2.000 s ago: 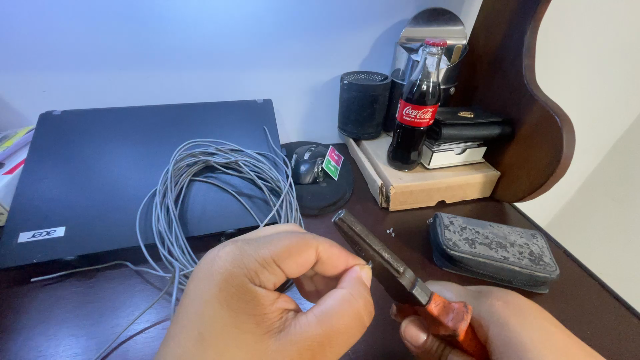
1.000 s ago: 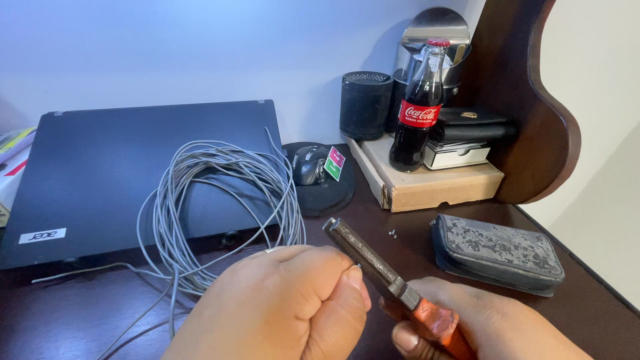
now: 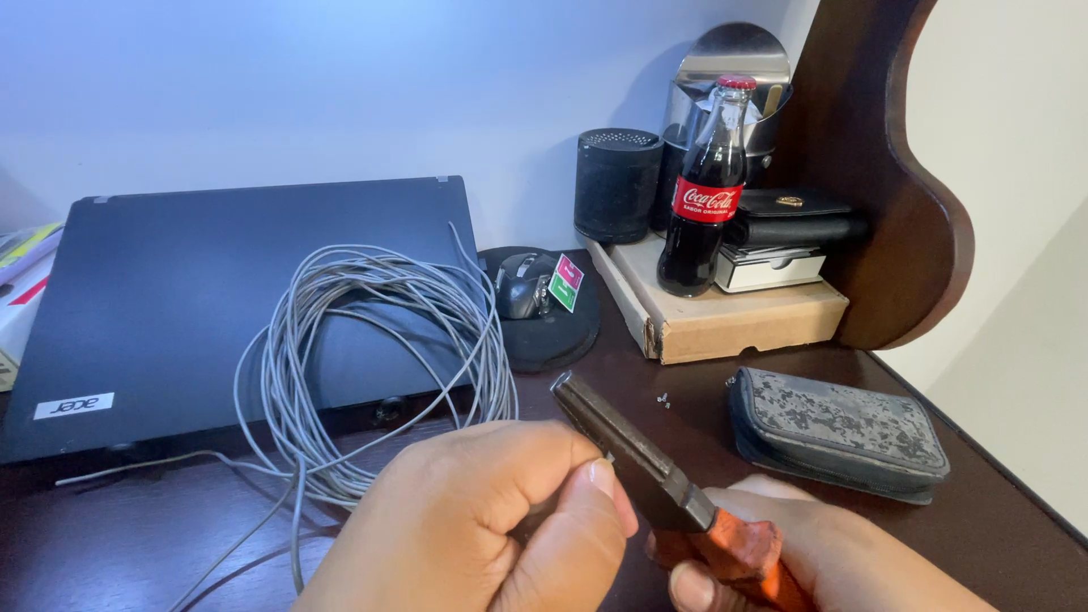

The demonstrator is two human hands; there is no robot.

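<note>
My right hand [image 3: 816, 535] is closed on the orange-red handles of metal pliers [image 3: 633, 459], whose jaws point up and to the left. Beside the jaws, my left hand [image 3: 493, 518] pinches something tiny between thumb and index finger; only a small pale tip shows, too small to name. A coil of grey cable [image 3: 289, 382] lies against and over a closed black Acer laptop [image 3: 187, 289], behind my left hand. One cable end reaches left across the desk. A few tiny clippings [image 3: 664, 399] lie on the dark desk beyond the pliers.
A computer mouse [image 3: 520, 287] rests on a round black pad [image 3: 561, 340]. Right of it, a cardboard box [image 3: 748, 327] holds a Coca-Cola bottle [image 3: 701, 229], a black cylinder [image 3: 618, 187] and a small white box [image 3: 769, 270]. A zipped grey case [image 3: 841, 425] lies near the desk's right edge.
The pliers have tilted a little in my right hand and their head sits slightly lower than one second ago. My left hand stays beside the jaws, its thumb and index finger still together.
</note>
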